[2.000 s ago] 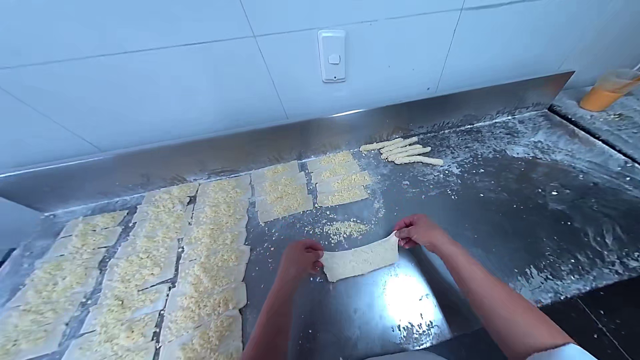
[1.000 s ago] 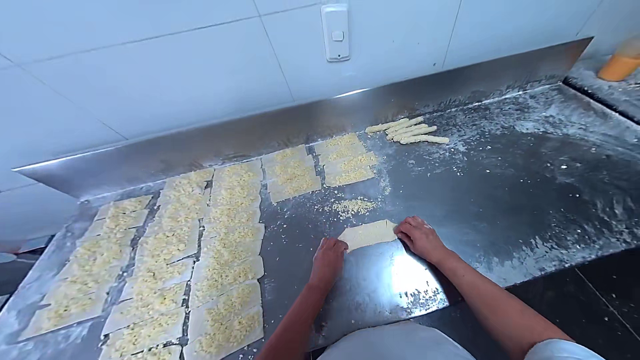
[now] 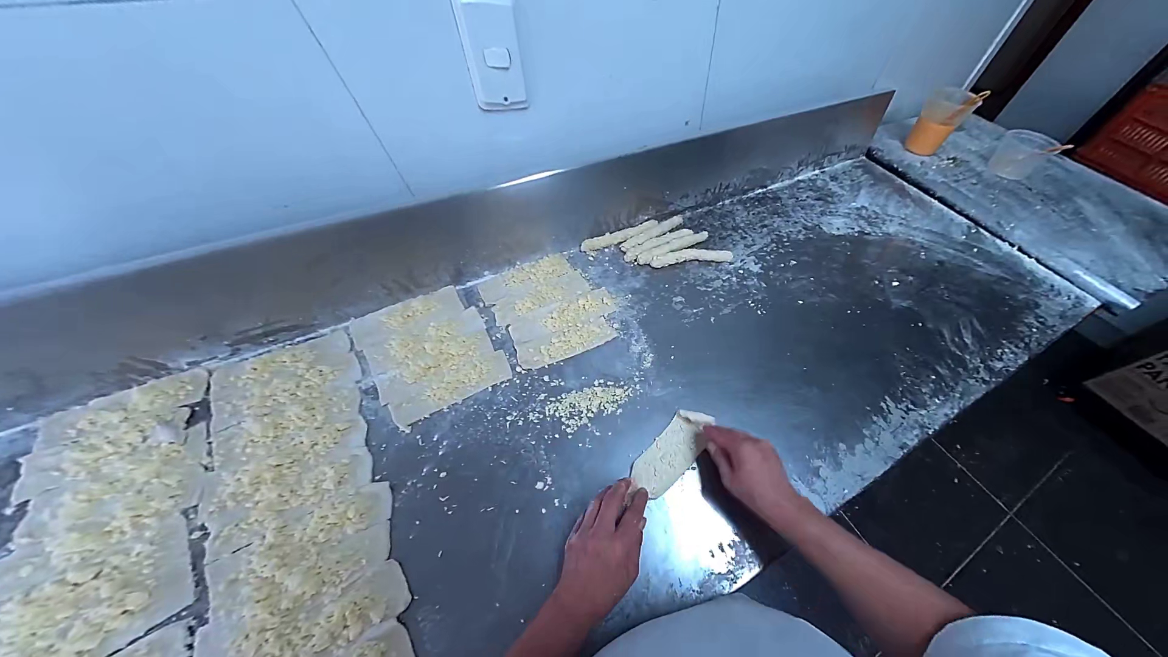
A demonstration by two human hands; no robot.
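A small piece of pale dough (image 3: 669,456) lies tilted near the front edge of the steel worktop, between my hands. My left hand (image 3: 605,547) rests with its fingertips at the dough's lower left end. The fingers of my right hand (image 3: 744,461) pinch its upper right end. Just behind it is a little heap of yellowish crumbled filling (image 3: 589,404). To the left, rows of flat dough sheets (image 3: 292,447) are covered with the same crumbs, and a smaller group of sheets (image 3: 561,310) lies behind the heap. Several thin dough rolls (image 3: 657,243) lie beside the backsplash.
A raised steel backsplash (image 3: 438,237) runs along the tiled wall, below a white switch plate (image 3: 493,55). At the right, a side counter (image 3: 1049,201) bears a cup of orange liquid (image 3: 933,132) and a clear plastic cup (image 3: 1020,153). A cardboard box (image 3: 1131,397) stands lower right.
The dough, held level by both hands and wider two seconds ago, is now narrower and tilted, its right end farther from me. The view has turned to the right.
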